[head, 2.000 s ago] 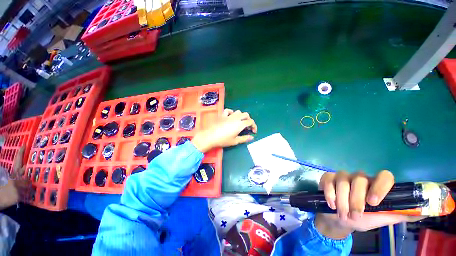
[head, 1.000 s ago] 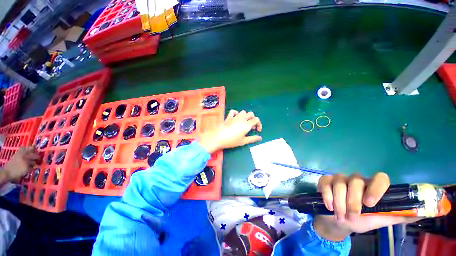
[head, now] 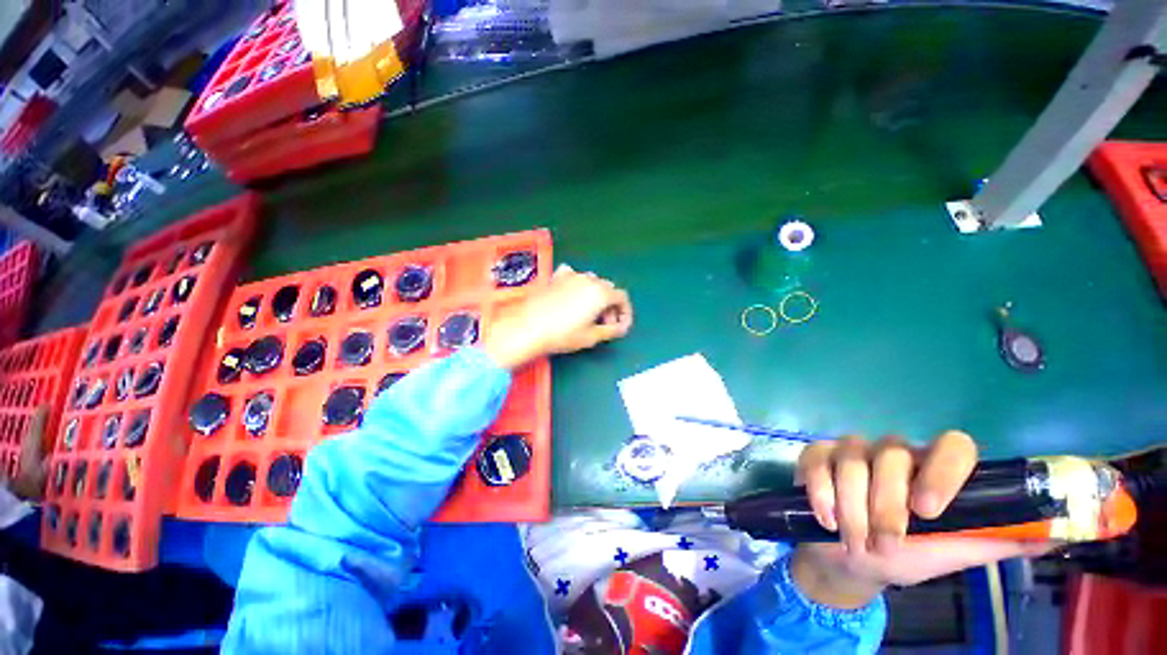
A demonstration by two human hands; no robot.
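My right hand (head: pixel 883 493) is closed around a black and orange electric screwdriver (head: pixel 992 497), its thin metal tip pointing left at the bench's near edge. My left hand (head: pixel 576 316) is over the right rim of a red-orange foam tray (head: pixel 540 384), fingers curled together just past it above the green bench. Whether it pinches anything small is hidden. Dark round discs (head: pixel 506 458) sit in the tray pockets, some with pale labels; some pockets are empty. My left sleeve covers part of the tray. A white dotted paper (head: pixel 676 399) lies between my hands.
A blue stick (head: pixel 742 427) and a clear round piece (head: pixel 643 458) lie at the paper. Beyond are two yellow rings (head: pixel 799 307), a white-topped green spool (head: pixel 795 236), a dark round part (head: pixel 1021 348) and a grey post (head: pixel 1069 122). More trays (head: pixel 154 371) and a person's hand are left.
The view has shifted slightly. My left hand's fingers, spread lower over the bench before, are now drawn together. My right hand keeps its hold on the screwdriver. The other person's hand has moved.
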